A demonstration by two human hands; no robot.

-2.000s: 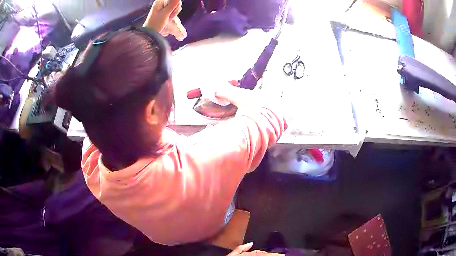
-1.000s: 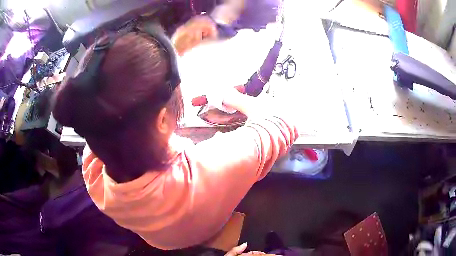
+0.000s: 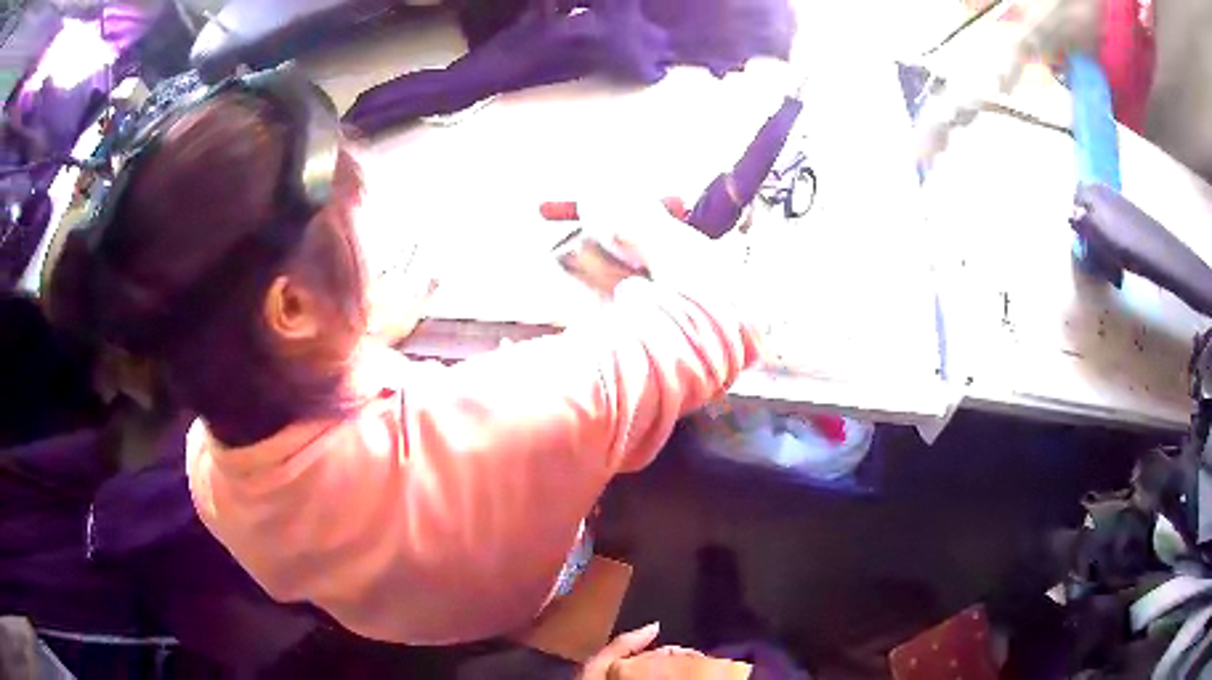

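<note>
At the bottom edge, part of a bare hand (image 3: 641, 655) shows, cut off by the frame; I cannot tell whether it is my left or my right, or whether it holds anything. In front of me a seated person in a pink top (image 3: 439, 492) holds a steam iron (image 3: 601, 260) on the white ironing table (image 3: 811, 379). The holding hand is washed out by glare. The person's other hand (image 3: 405, 308) is by the table's near edge, partly lost in glare. A dark wrapped hose (image 3: 751, 173) rises from the iron. Small scissors (image 3: 794, 190) lie right of it.
Dark purple cloth (image 3: 572, 47) lies along the table's back. A dark padded form (image 3: 1143, 249) and a blue strip (image 3: 1095, 146) are at the right. A bin with white scraps (image 3: 791, 441) is under the table. Grey-green cloth (image 3: 1170, 531) hangs at the right edge.
The seated person's head has moved left and their far hand has come back from the purple cloth to the near edge. The iron has shifted slightly. Cloth has come into view at right.
</note>
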